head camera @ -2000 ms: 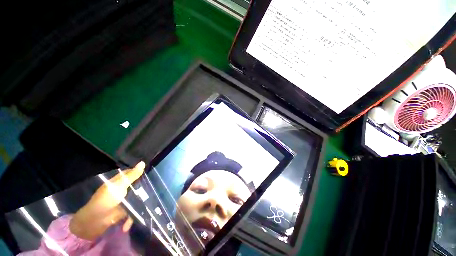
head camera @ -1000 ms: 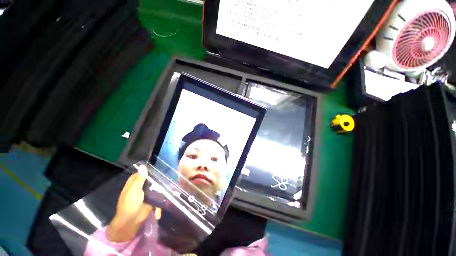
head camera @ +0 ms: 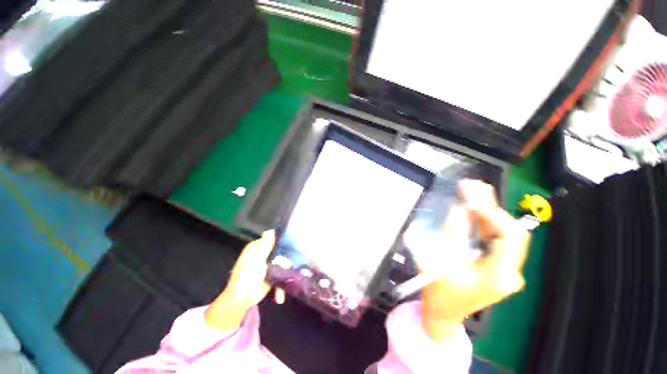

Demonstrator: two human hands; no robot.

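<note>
A black-framed tablet [head camera: 355,212] with a bright, washed-out screen is held tilted over the foam tray [head camera: 274,175]. My left hand [head camera: 249,274] grips its lower left corner, thumb at the edge. My right hand [head camera: 479,256] is blurred, right of the tablet and over the tray's right pocket, fingers curled. A pale thin stick [head camera: 418,283], likely a stylus or pen, sticks out from its lower left side. A second tablet [head camera: 439,197] lies in the right pocket, largely hidden by the hand. The left pocket shows bare foam behind the held tablet.
Black tray stacks stand at left [head camera: 146,95] and right [head camera: 607,270]. An instruction board [head camera: 468,66] stands behind the tray. A white and pink fan [head camera: 640,102] is at upper right, with a yellow object [head camera: 536,207] below. A white scrap [head camera: 239,191] lies on the green bench.
The clear film that hung over my left hand no longer shows there. My left hand now grips the tablet's corner. My right hand has come into view. The face on the screen is gone.
</note>
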